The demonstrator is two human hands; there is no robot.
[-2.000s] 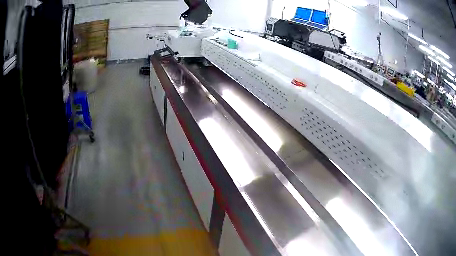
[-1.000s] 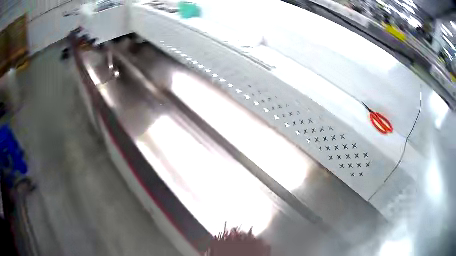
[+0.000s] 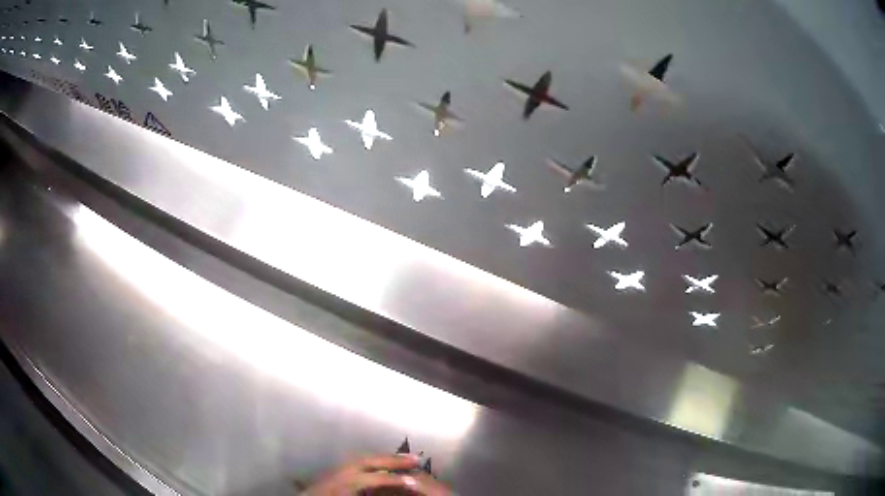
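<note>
One hand, apparently my left hand [image 3: 374,479], shows at the bottom edge, cut off by it. Its fingers are bent, with the fingertips towards the right. A small dark pointed thing [image 3: 406,448] shows just above the fingertips; I cannot tell what it is or whether the hand holds it. The hand is in front of the shiny metal surface [image 3: 243,387] of the machine bed. My right hand is not in view. The pale machine cover [image 3: 437,58] with star-shaped holes fills the upper part.
A long dark raised strip [image 3: 320,315] crosses the metal bed from upper left to lower right. A small white plate [image 3: 747,484] lies at the bottom right edge. The bed's near edge [image 3: 73,412] curves along the lower left.
The view has come much closer to the cover and metal bed. The orange-red scissors, thin dark wire and aisle have left the picture. A hand with visible fingers now shows at the bottom.
</note>
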